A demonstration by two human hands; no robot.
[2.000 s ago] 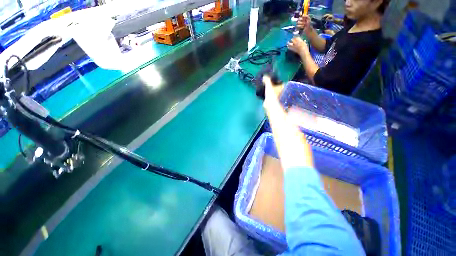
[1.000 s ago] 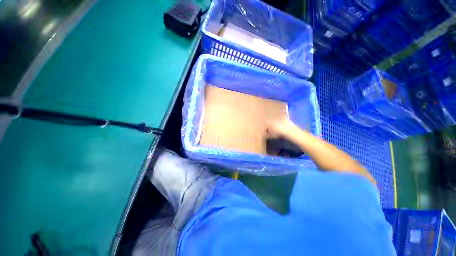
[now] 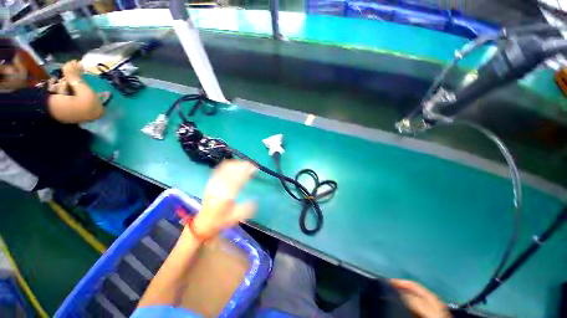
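Note:
A black unit [image 3: 200, 148] with its inner parts showing lies on the green bench [image 3: 398, 211]. Its black power cord [image 3: 313, 200] is looped to its right, with a wrapped plug end [image 3: 273, 144] in clear plastic. My left hand [image 3: 225, 197], blurred, with a red band at the wrist, is open and empty just in front of the unit, over the bench edge. My right hand [image 3: 423, 300] is cut off by the bottom edge, with its fingers at a plain black object [image 3: 380, 299] that looks like a housing cover.
The electric screwdriver [image 3: 491, 77] hangs at the upper right, with its clear feed tube [image 3: 515, 180] curving down. A blue crate [image 3: 124, 251] with cardboard [image 3: 214, 279] stands against the bench at lower left. Another wrapped plug [image 3: 155, 127] lies further left. A person in black [image 3: 43, 133] sits there.
The view has swung from the crates to the bench. My left hand has come into view, reaching to the unit. My right hand, earlier in the crate at a black object, is now at the bottom edge.

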